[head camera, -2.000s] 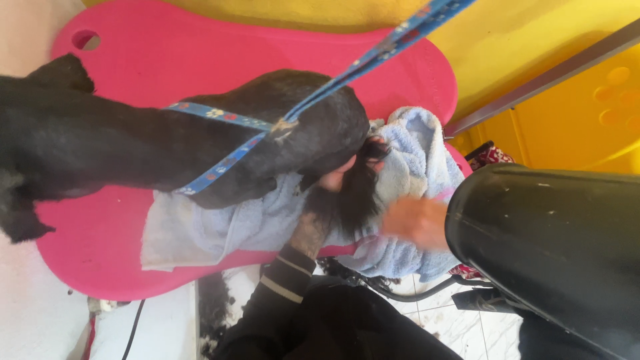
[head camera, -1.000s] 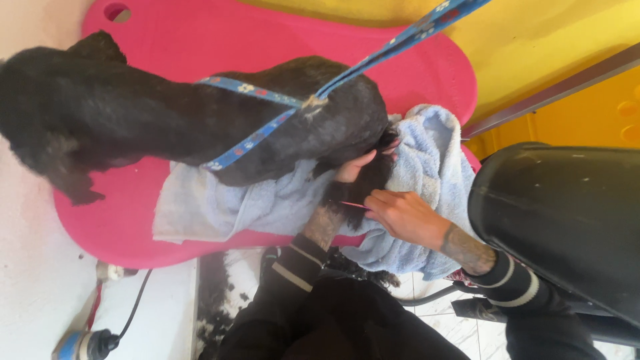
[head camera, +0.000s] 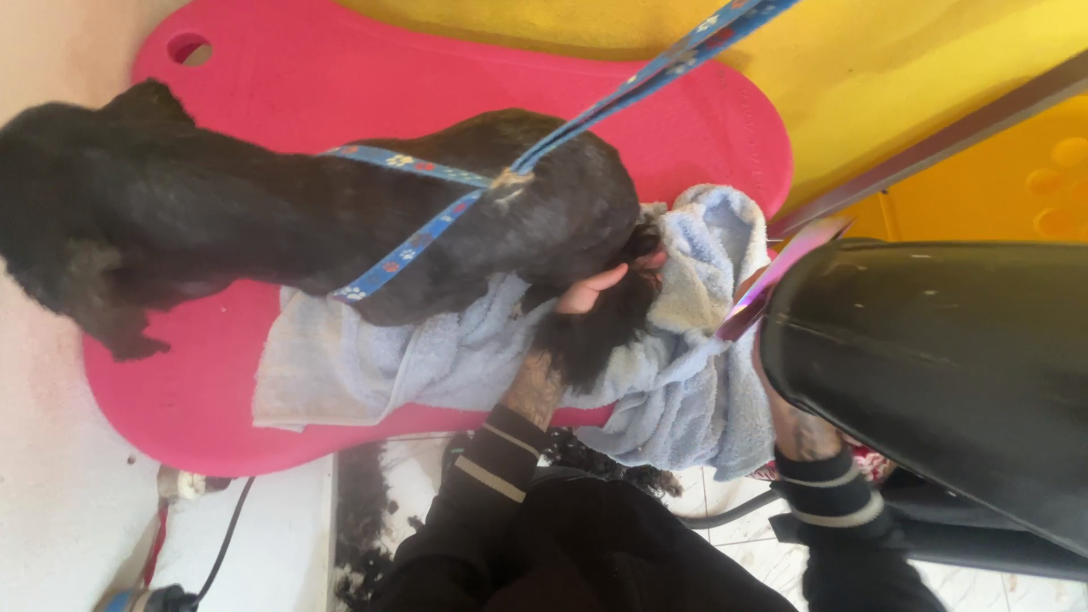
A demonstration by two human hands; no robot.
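Observation:
A black dog [head camera: 280, 229] stands on a pink tabletop [head camera: 255, 93], with a blue paw-print strap [head camera: 416, 242] looped about its body. At its rear, my left hand [head camera: 586, 297] holds a long-haired black leg [head camera: 599, 331], whose fur hides part of the fingers. Beneath lies a light blue towel [head camera: 459, 365], bunched at the right end. My right hand [head camera: 762, 353] is mostly hidden behind a large black object. Beside that hand, a shiny pink-purple blade-like tool [head camera: 782, 276] points down-left; whether the fingers grip it is hidden.
The large black object [head camera: 926, 365] fills the right side, in front of a metal bar [head camera: 943, 144] and yellow wall. Cut black hair [head camera: 361, 518] lies on the floor. A dark cable [head camera: 228, 540] hangs at lower left. The strap runs up past the top edge.
My right hand has moved right, away from the dog's leg, and is now largely behind the black object. My left hand remains at the leg.

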